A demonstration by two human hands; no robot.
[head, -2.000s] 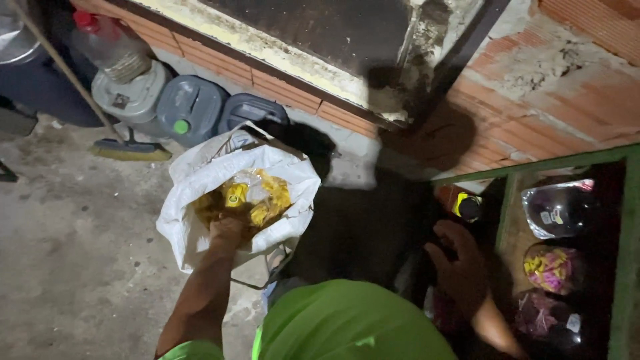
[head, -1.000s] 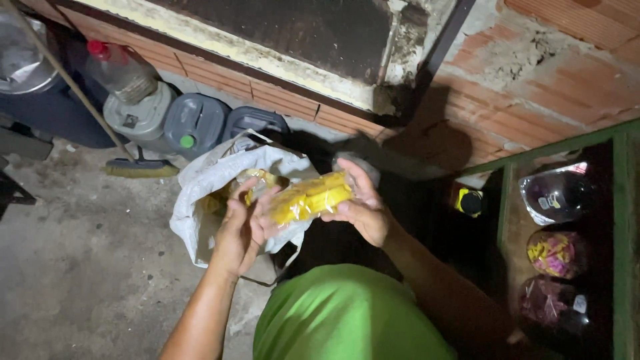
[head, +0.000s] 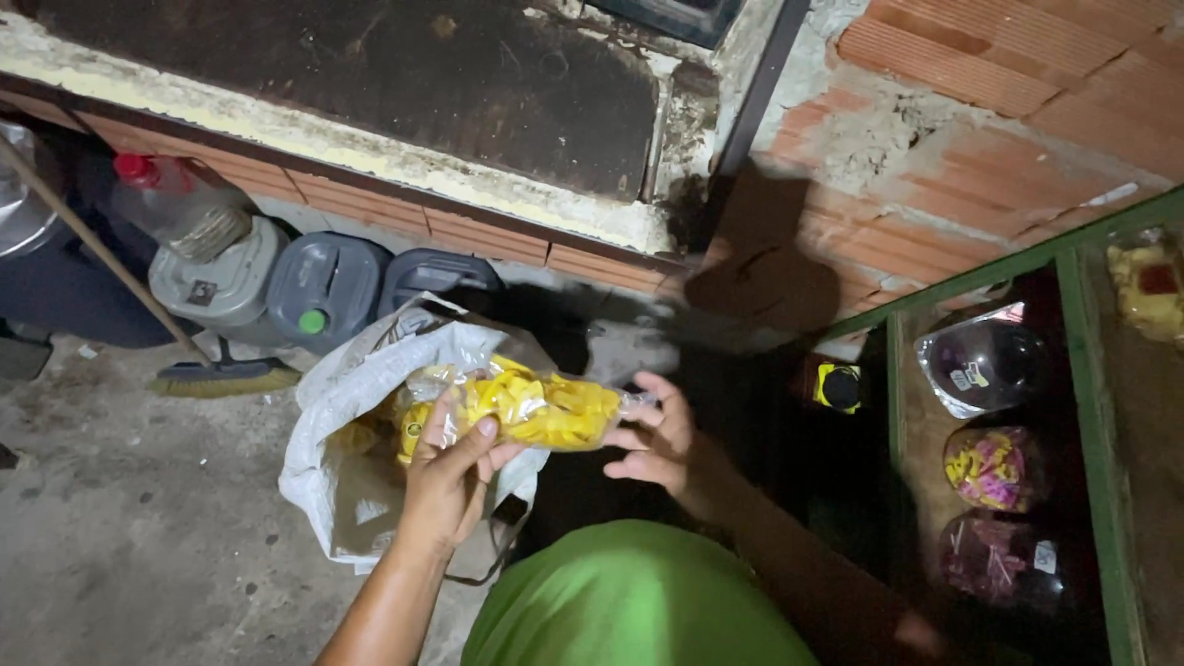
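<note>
My left hand (head: 453, 472) grips the left end of a clear plastic packet of yellow pieces (head: 541, 407), thumb on top. At its right end my right hand (head: 661, 439) has its fingers apart beside the twisted plastic; whether a fingertip touches it I cannot tell. Below the packet, a white woven sack (head: 319, 462) gapes on the floor, with more yellow packets (head: 413, 430) inside, partly hidden by my left hand and the held packet.
Plastic jerrycans (head: 328, 282), a red-capped bottle (head: 199, 208) and a broom (head: 222, 375) line the brick wall at left. On the right, a green-framed shelf (head: 1082, 444) holds a dark domed package (head: 985, 356), a bag of pink and yellow pieces (head: 990, 467) and other packages.
My left hand was down in the sack, then both hands held a yellow packet above it. Now the left hand holds the packet and the right hand's fingers are spread at its end.
</note>
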